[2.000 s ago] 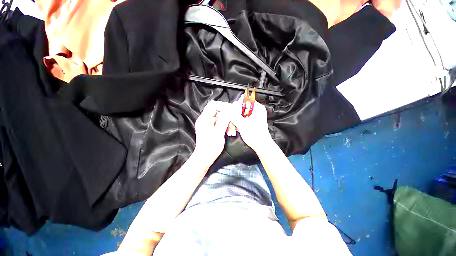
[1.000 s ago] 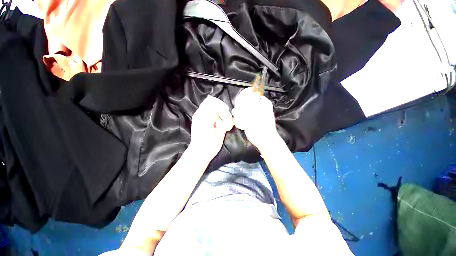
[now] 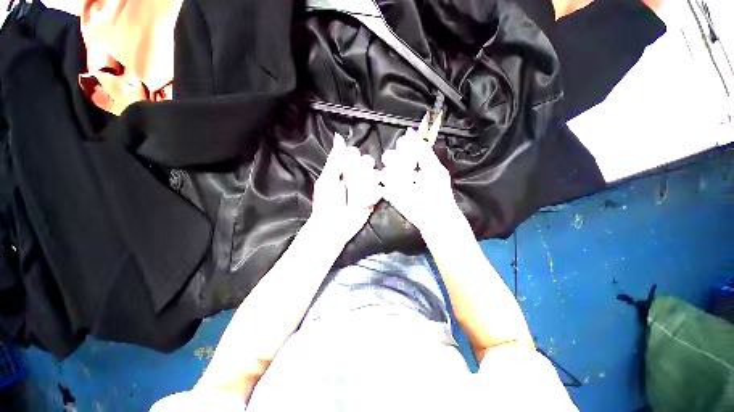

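A black jacket lies open in front of me, its shiny black lining (image 3: pixel 274 197) showing, with a hanger (image 3: pixel 366 114) inside it. My right hand (image 3: pixel 416 173) holds the thread snips (image 3: pixel 430 127), whose two short blades point up from the fingers and stand apart, over the hanger bar. My left hand (image 3: pixel 346 181) is beside it at the jacket's lower edge, fingers bent, the two hands nearly touching. Both hands are overexposed. I cannot tell whether the left fingers pinch cloth or a thread.
Another black jacket (image 3: pixel 96 217) lies at the left. Orange cloth (image 3: pixel 133 44) lies behind it. The white table top (image 3: pixel 644 105) shows at the right. A green sack (image 3: pixel 688 354) is on the blue floor (image 3: pixel 579 273) at the lower right.
The view has shifted slightly. The snips show red in the right hand in the oldest frame, and now mostly the pale blades show. The hands stay close together over the jacket's lower edge.
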